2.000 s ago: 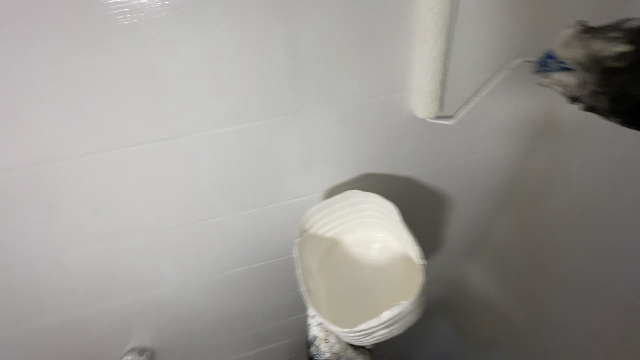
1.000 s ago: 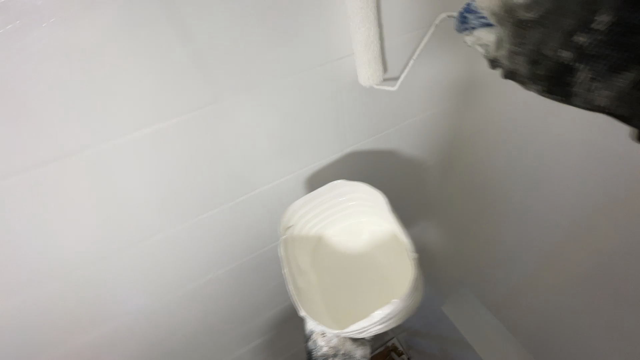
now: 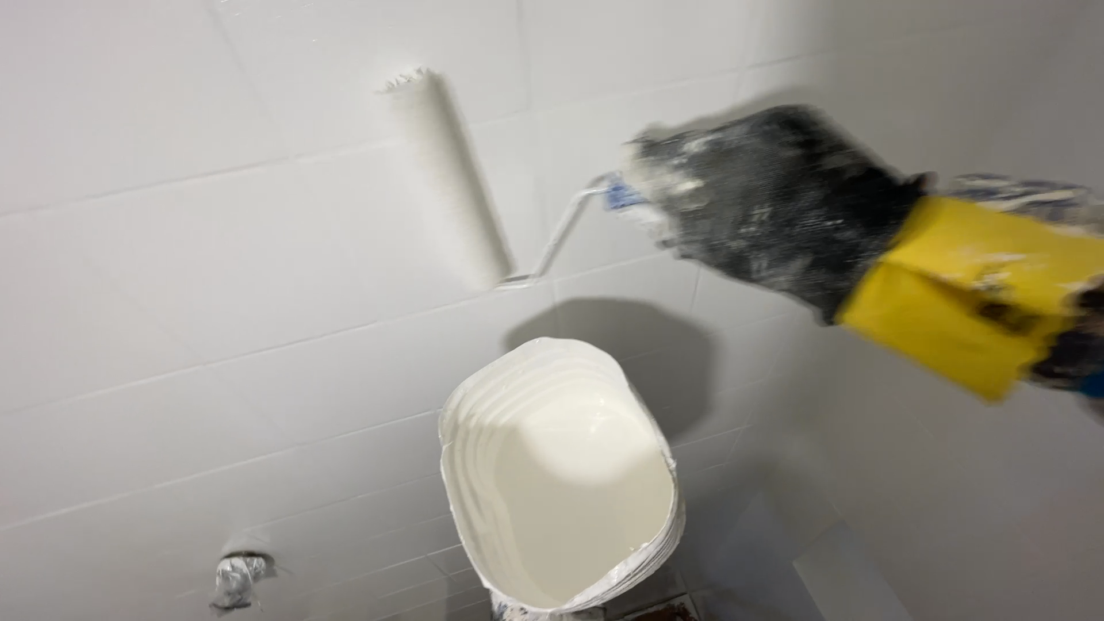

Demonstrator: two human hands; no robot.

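My right hand [image 3: 759,198], in a black glove smeared with white and with a yellow cuff, grips the blue handle [image 3: 623,191] of a paint roller. The white roller sleeve [image 3: 453,177], slightly blurred, lies against the white tiled wall up and left of the hand. Below it a white plastic bucket [image 3: 457,483] holds white paint [image 3: 586,500]. Under the bucket's bottom edge, a small part of my left hand [image 3: 548,614] shows in a paint-stained glove, at the bucket; its fingers are mostly hidden.
A pipe stub wrapped in silvery material [image 3: 240,580] sticks out of the wall at the lower left. The tiled wall [image 3: 285,259] meets another wall [image 3: 966,483] at the right. Beneath the bucket, a reddish-brown object [image 3: 664,609] is partly visible.
The right hand and the roller have come down closer to the bucket, and the roller has tilted. The yellow cuff now shows. The bucket remains in front of the wall.
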